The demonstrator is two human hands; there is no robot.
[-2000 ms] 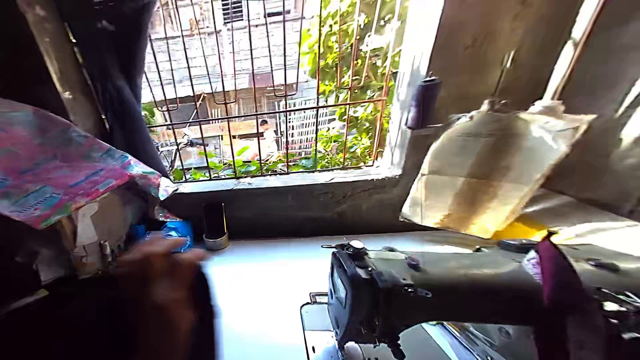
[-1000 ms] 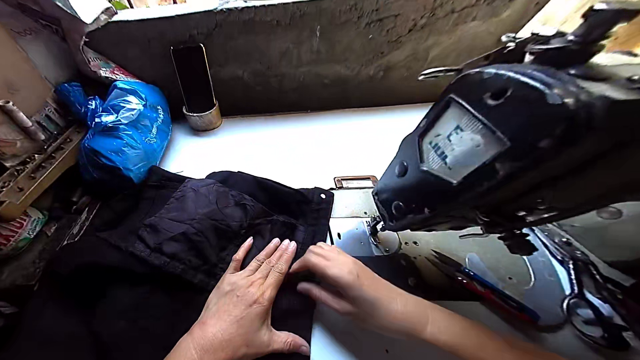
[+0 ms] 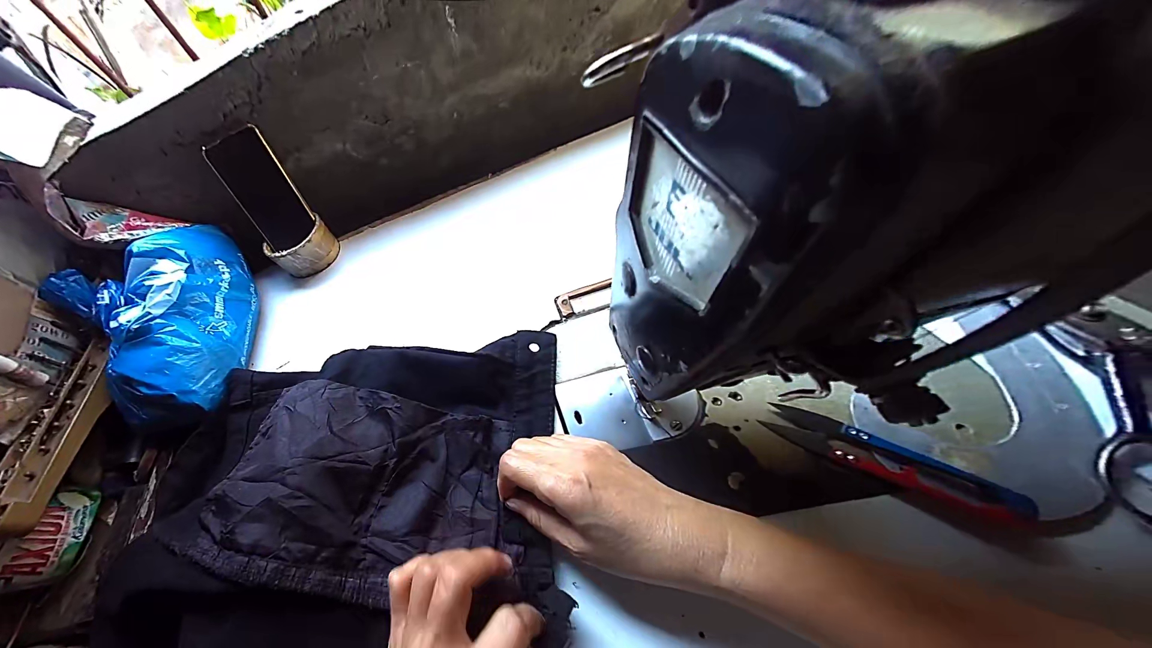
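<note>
A dark garment with a crinkled inner lining lies on the white table, left of the black sewing machine head. My right hand grips the garment's right edge between thumb and bent fingers, just below the needle plate. At the bottom centre my left hand rests on the cloth with curled fingers; whether it pinches the fabric cannot be told. A small metal snap or hole shows at the garment's top right corner.
Thread snips with red and blue handles lie on the machine bed. A blue plastic bag and a wooden rack stand at the left. Behind them a phone leans in a round holder by the wall.
The view has swung down from the window to the table. Since one second ago, my left hand has gone from lying flat with fingers spread to curled, lower on the garment.
</note>
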